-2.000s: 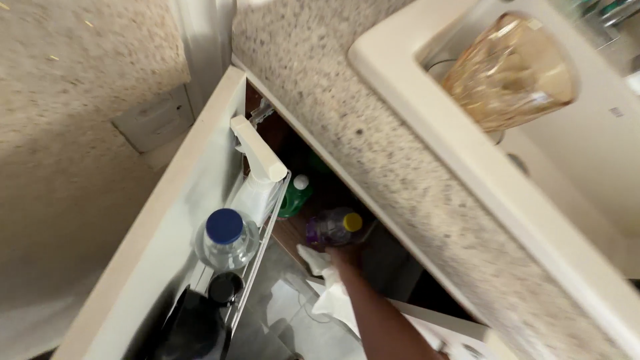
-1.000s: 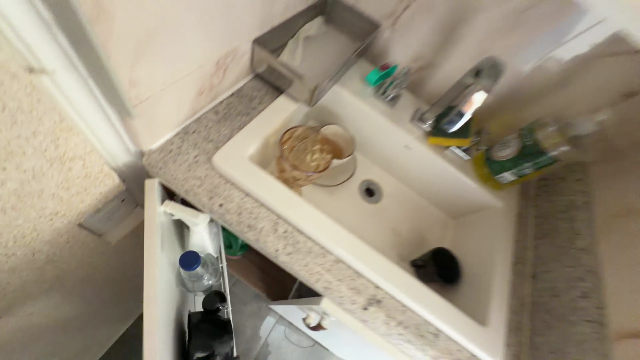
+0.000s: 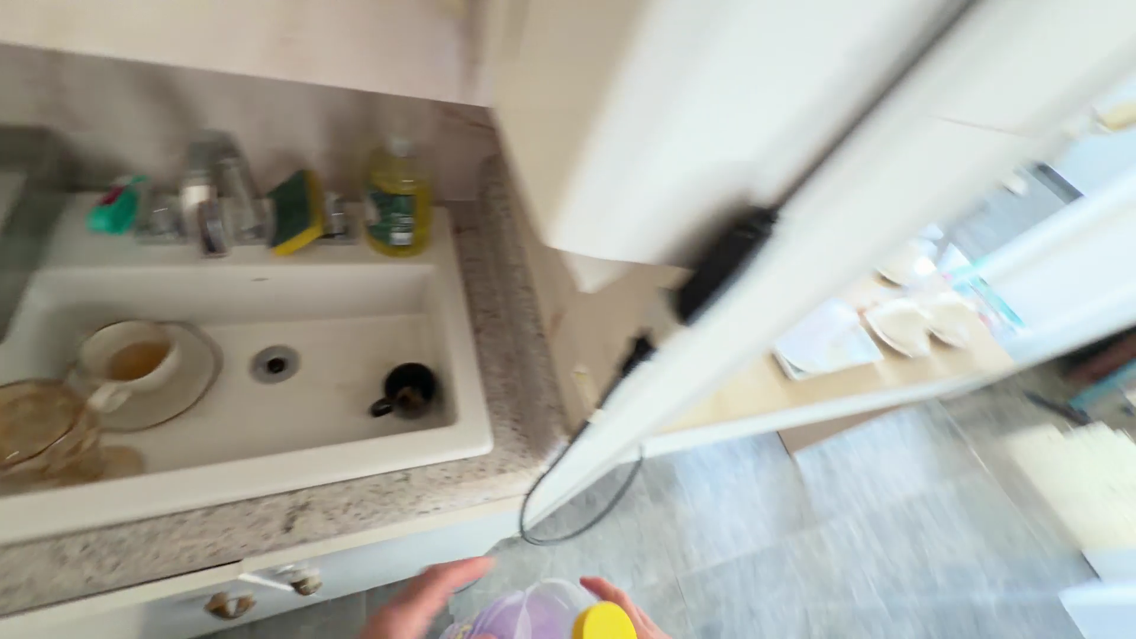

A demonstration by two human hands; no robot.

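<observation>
At the bottom edge, a clear plastic bottle with purple contents or label (image 3: pixel 524 614) and a yellow cap (image 3: pixel 603 621) is between my two hands, partly cut off by the frame. My left hand (image 3: pixel 426 603) is around its left side, index finger stretched out. My right hand (image 3: pixel 626 611) is against its right side behind the cap. Most of both hands is out of view. To the left, the white sink (image 3: pixel 328 342) holds a cup with brown liquid (image 3: pixel 133 355) on a saucer (image 3: pixel 191 377), an amber glass vessel (image 3: pixel 44 430) and a dark mug (image 3: pixel 410 389).
Behind the sink stand a faucet (image 3: pixel 206 200), a green-yellow sponge (image 3: pixel 297 213) and a yellow dish-soap bottle (image 3: pixel 399 200). A black cable (image 3: pixel 577 537) loops beside the speckled counter (image 3: pixel 293 519). A white cabinet edge (image 3: pixel 568 484) divides it from a table (image 3: pixel 737 395) at right.
Two seconds ago one hand was reaching to the yellow-capped bottle inside the cabinet under the sink. Now the bottle is outside, between both hands. The view has swung far right.
</observation>
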